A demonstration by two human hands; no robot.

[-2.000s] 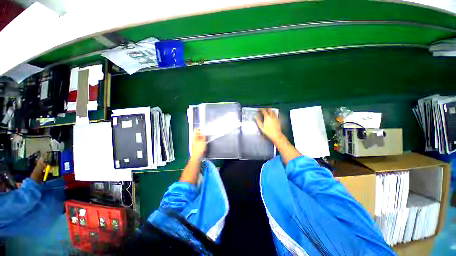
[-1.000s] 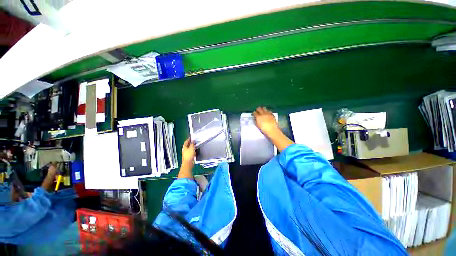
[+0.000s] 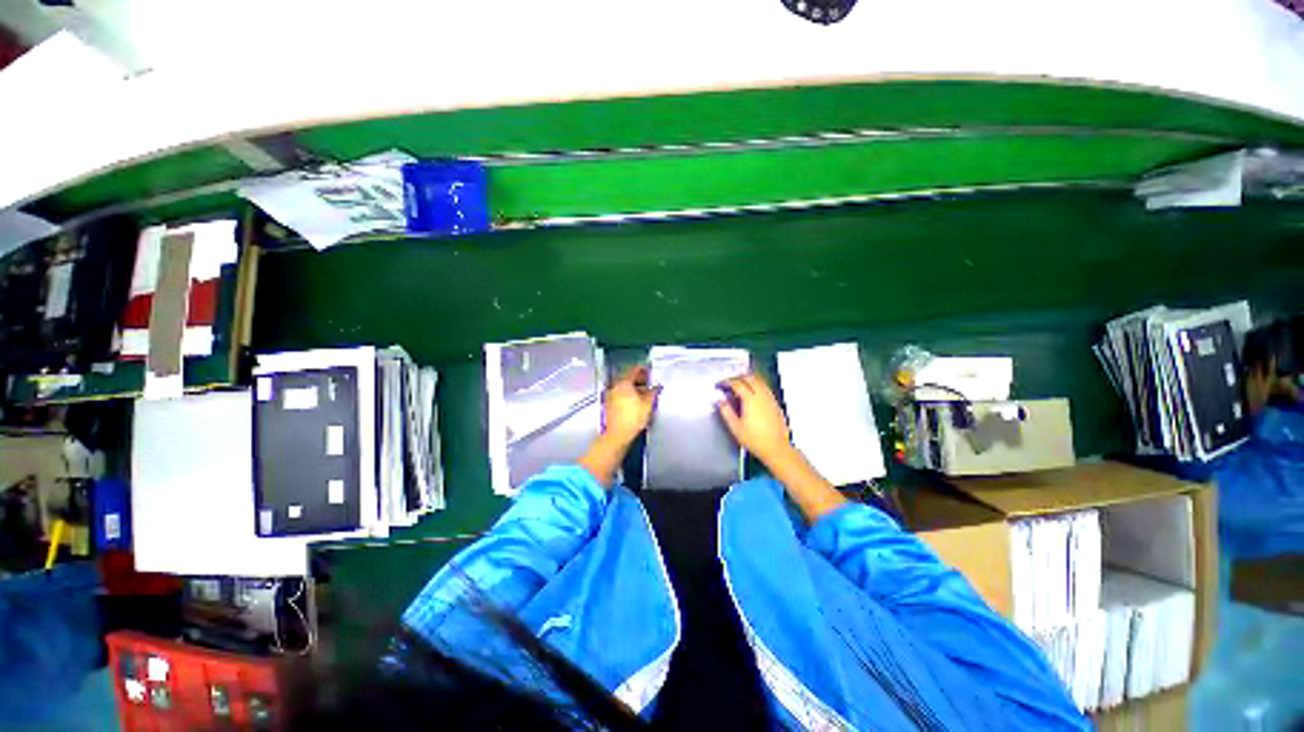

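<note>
A dark grey, shiny panel (image 3: 697,436) lies flat in front of my body, its pale upper end towards the ledge. My left hand (image 3: 626,406) is at its upper left edge, fingertips touching the edge. My right hand (image 3: 752,415) is at its upper right, fingertips on the panel's face and edge. Whether either hand grips something thin cannot be told. A panel stack (image 3: 546,408) with white edges lies to the left. A white separator sheet pile (image 3: 832,413) lies to the right.
A leaning panel bundle (image 3: 306,455) stands at left on a white board (image 3: 183,493); another bundle (image 3: 1206,383) is far right. An open carton (image 3: 987,555) holds white-edged pieces, with a beige fixture (image 3: 1008,436) behind. A blue bin (image 3: 448,198) is on the ledge. Another person's blue sleeve (image 3: 1264,479) shows far right.
My left hand has left the left stack and moved right to the middle panel. My right hand has moved down to that panel's right edge. The view has shifted.
</note>
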